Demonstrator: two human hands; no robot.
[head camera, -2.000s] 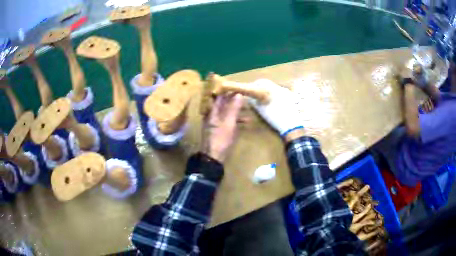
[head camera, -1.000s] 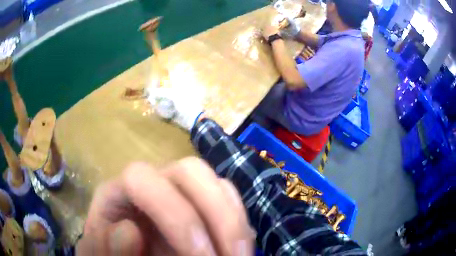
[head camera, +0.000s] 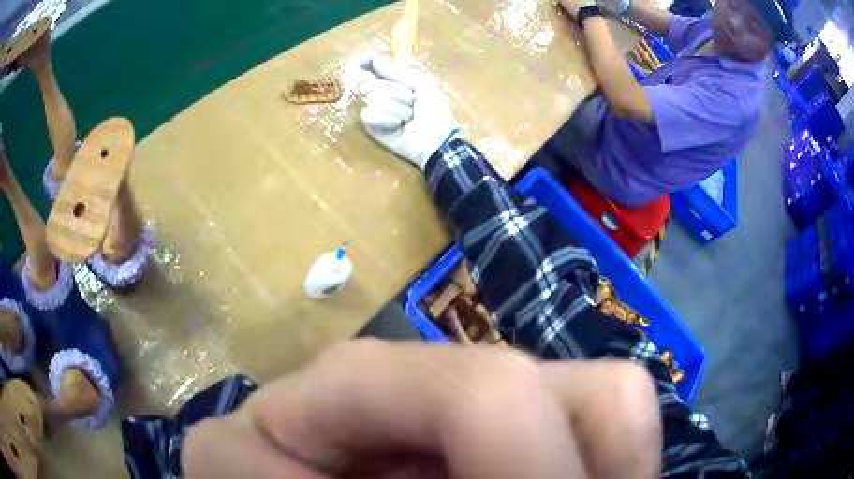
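My right hand (head camera: 404, 112), in a white glove, is curled around the lower end of a slim tan leg (head camera: 404, 33), which points up and is cut off by the top edge. A small brown sandal part (head camera: 313, 90) lies flat on the bench just left of the glove. My bare left hand (head camera: 421, 412) is very close to the camera at the bottom, large and blurred, with fingers bent; whether it holds anything is hidden. A small white bottle (head camera: 328, 273) with a blue tip lies on the bench between my hands.
Leg-and-shorts assemblies with wooden soles (head camera: 91, 192) stand upside down at left. A blue bin (head camera: 693, 360) of tan legs is under my right sleeve. A person in purple (head camera: 698, 122) sits at right. The green belt (head camera: 220, 70) runs behind the bench (head camera: 215, 206).
The view has swung right. Both hands have left the assembly at left; my right hand has moved away with the leg, and my left hand has come up near the camera.
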